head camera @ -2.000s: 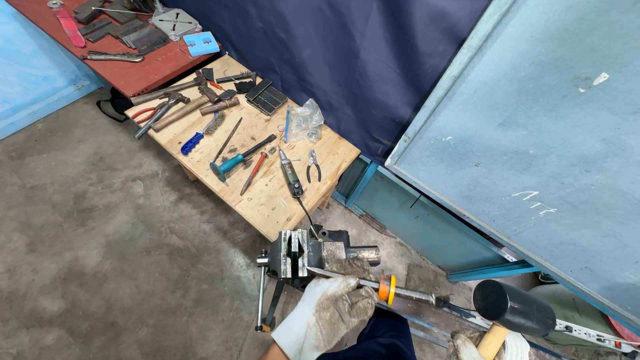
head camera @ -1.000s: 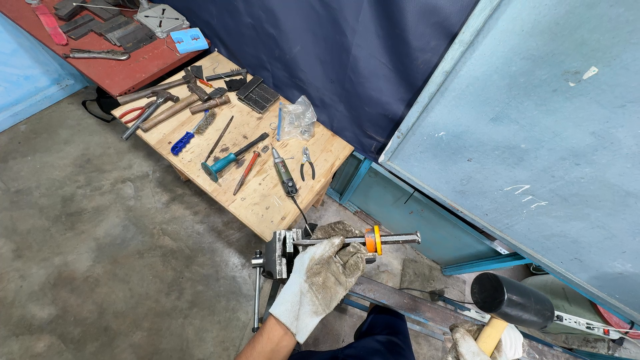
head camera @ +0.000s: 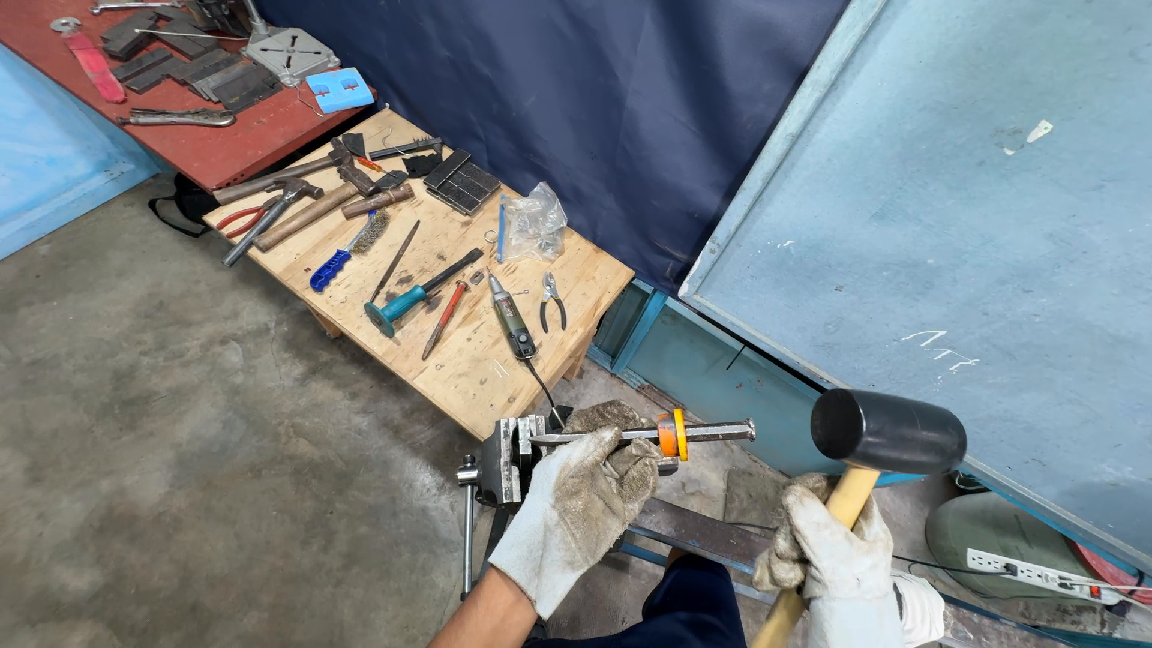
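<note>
My left hand [head camera: 589, 490], in a soiled work glove, grips a steel chisel [head camera: 715, 432] with an orange and yellow collar. The chisel lies roughly level, its pointed end at the jaws of a bench vise [head camera: 508, 459] and its struck end toward the right. Whether the tip touches the jaws, I cannot tell. In my gloved right hand [head camera: 832, 540] is the wooden handle of a mallet with a black rubber head [head camera: 889, 432]. That head is raised to the right of the chisel's end, apart from it.
Beyond the vise, a wooden table [head camera: 450, 387] holds a rotary tool [head camera: 511, 317], pliers [head camera: 552, 301], a teal-gripped chisel [head camera: 396, 308], a wire brush [head camera: 333, 268] and hammers. A red table [head camera: 270, 144] stands at upper left. A power strip [head camera: 1035, 571] lies at lower right.
My left hand has turned the chisel closer to level, and its collar has moved up. The mallet remains in my right hand at the right.
</note>
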